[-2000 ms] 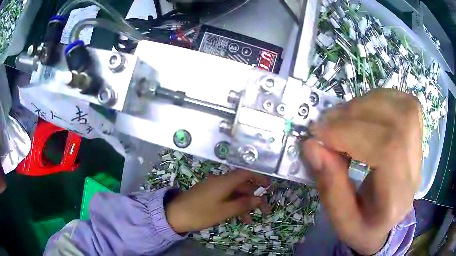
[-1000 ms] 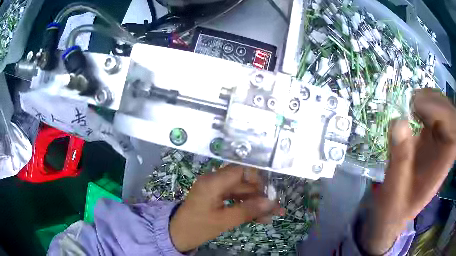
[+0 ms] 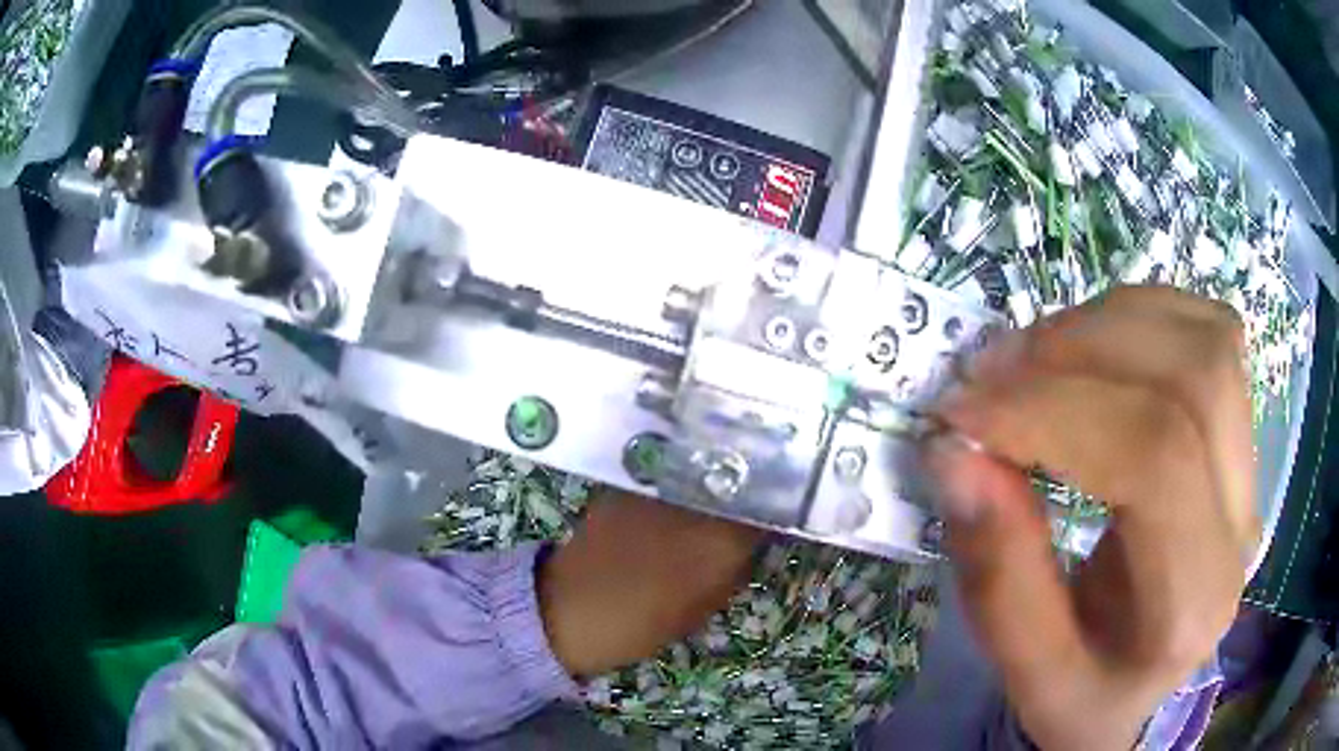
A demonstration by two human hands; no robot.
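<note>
The silver press fixture [image 3: 588, 374] lies across the middle, with a tiny green spot in its slot [image 3: 840, 393]. My right hand [image 3: 1123, 455] is at the fixture's right end. Its thumb and fingertips pinch a thin stemmed piece [image 3: 899, 424] that reaches to the slot; the rest of the piece is hidden by the fingers. My left hand [image 3: 654, 572] is below the fixture, over the lower tub; its fingers are hidden under the fixture, so what they hold does not show. White-headed stemmed pieces [image 3: 778, 646] fill the lower tub.
A large tub [image 3: 1289, 484] heaped with similar pieces [image 3: 1057, 162] stands at the right. A metal rail [image 3: 896, 132] meets the fixture's back edge. A black controller [image 3: 705, 159] sits behind. Air fittings [image 3: 232, 176], a hanging note [image 3: 220, 345] and a red stool [image 3: 140, 440] are at the left.
My right hand has moved from over the large tub back to the fixture's slot, with a thin piece in its fingertips. My left fingers have gone from view under the fixture.
</note>
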